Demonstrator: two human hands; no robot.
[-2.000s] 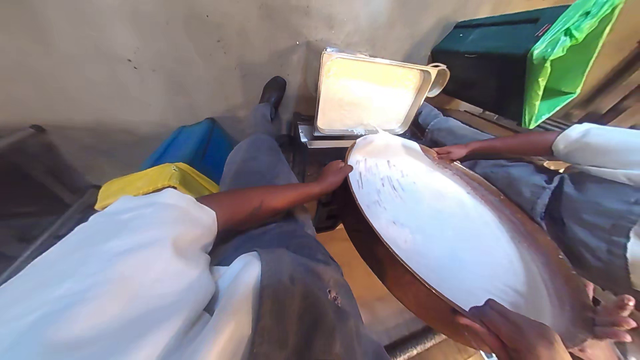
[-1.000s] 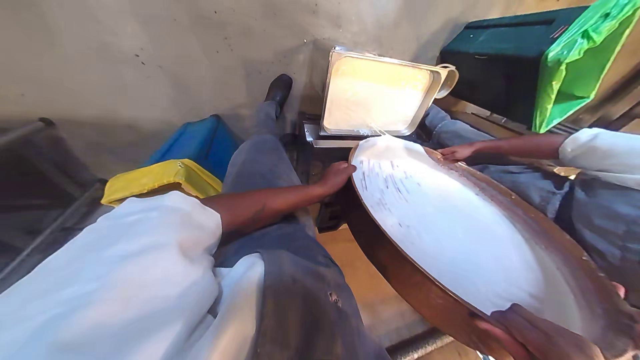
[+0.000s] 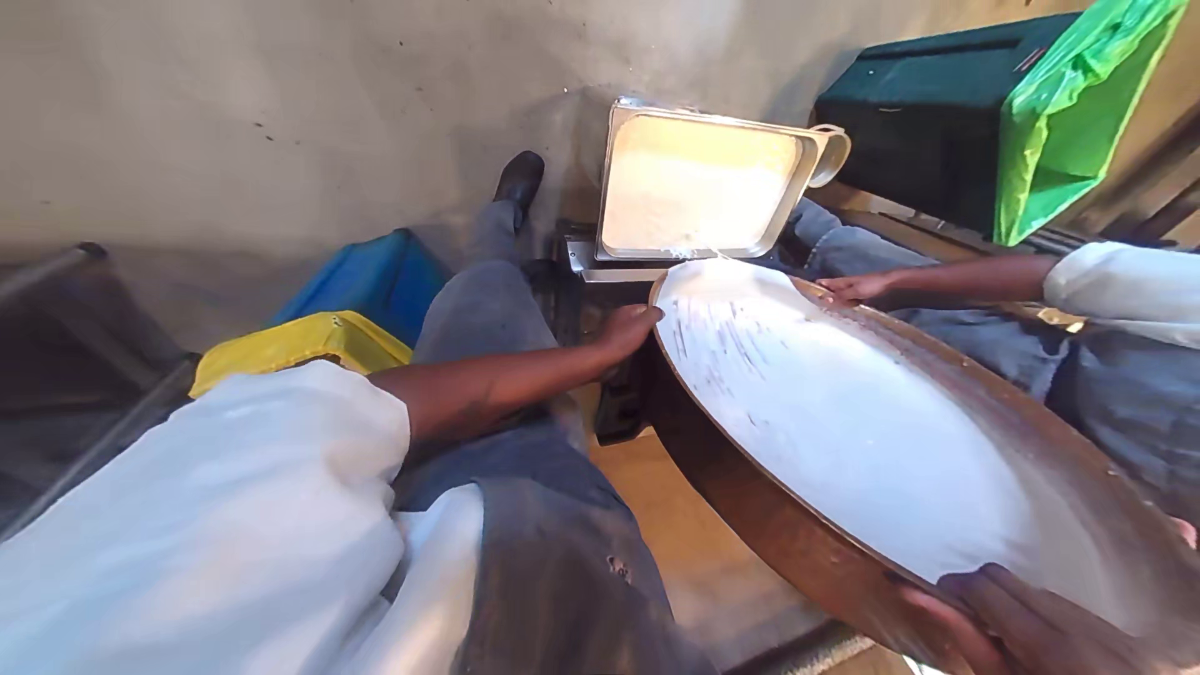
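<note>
A large, round, brown pan with a deep rim (image 3: 750, 525) slants across the right half of the head view. White material (image 3: 844, 431) lies in it, with dark streaks near its upper left part. My left hand (image 3: 630, 334) grips the rim at the upper left. Across from it, my right hand (image 3: 851, 287) holds the upper right rim; some of its fingers are hidden. Just beyond the pan's upper end is a rectangular metal tray (image 3: 804, 187) with pale contents (image 3: 698, 183). Another person's hand (image 3: 1041, 614) holds the lower rim.
A blue container (image 3: 361, 281) and a yellow one (image 3: 300, 349) are beside my left leg. At the upper right is a dark green bin (image 3: 923, 122) with a bright green liner (image 3: 1078, 122). A round metal handle or ring (image 3: 830, 156) adjoins the tray's right side.
The other person's hand at the lower rim has shifted right, and their second hand has mostly left view. Both my hands stay on the rim.
</note>
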